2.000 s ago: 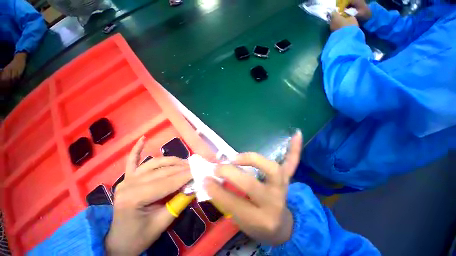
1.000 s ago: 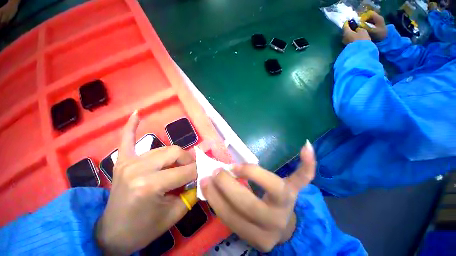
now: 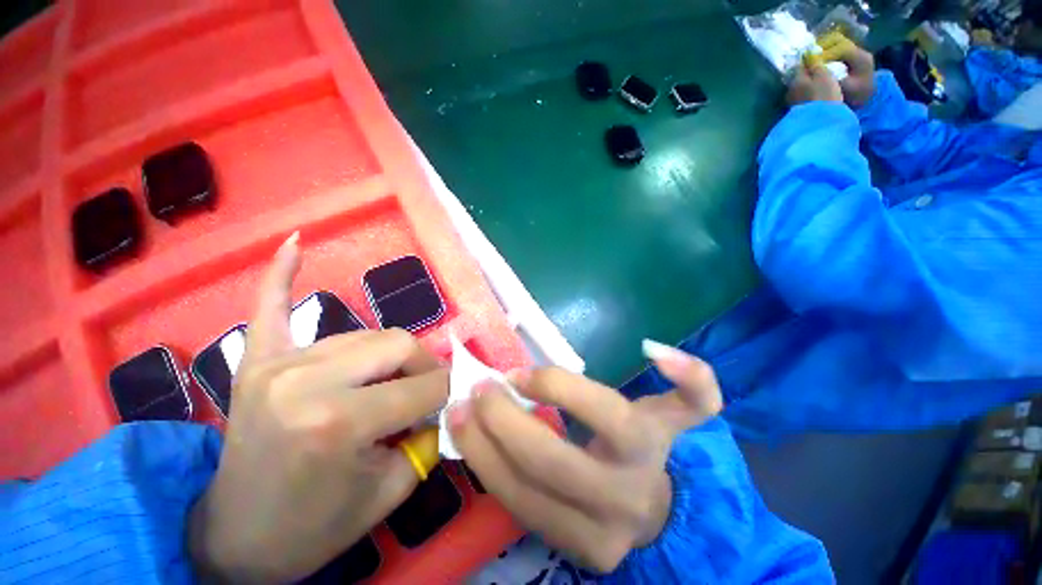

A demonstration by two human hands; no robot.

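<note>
My left hand (image 3: 326, 440) is closed at the fingertips over the red foam tray (image 3: 246, 246), with the forefinger raised and a yellow finger cot at the thumb. The smartwatch body in it is almost fully hidden by fingers and cloth. My right hand (image 3: 560, 463) pinches a white cleaning cloth (image 3: 466, 383) against it, little finger raised. Two black watch bodies (image 3: 179, 181) lie in an upper pocket. Several more with silvery rims, one of them at the right (image 3: 403, 293), lie in the pocket around my left hand; some are partly covered by my hands.
Four is avoided: several loose watches (image 3: 625, 144) lie on the green bench (image 3: 514, 206) beyond the tray. A white strip (image 3: 503, 274) runs along the tray's right edge. At the right, a person in a blue smock (image 3: 868, 263) works beside a clear bag with white wipes (image 3: 780, 37).
The view has shifted, so the tray and its watches sit farther left. My hands stay together at the cloth. The neighbouring person's hands have moved slightly.
</note>
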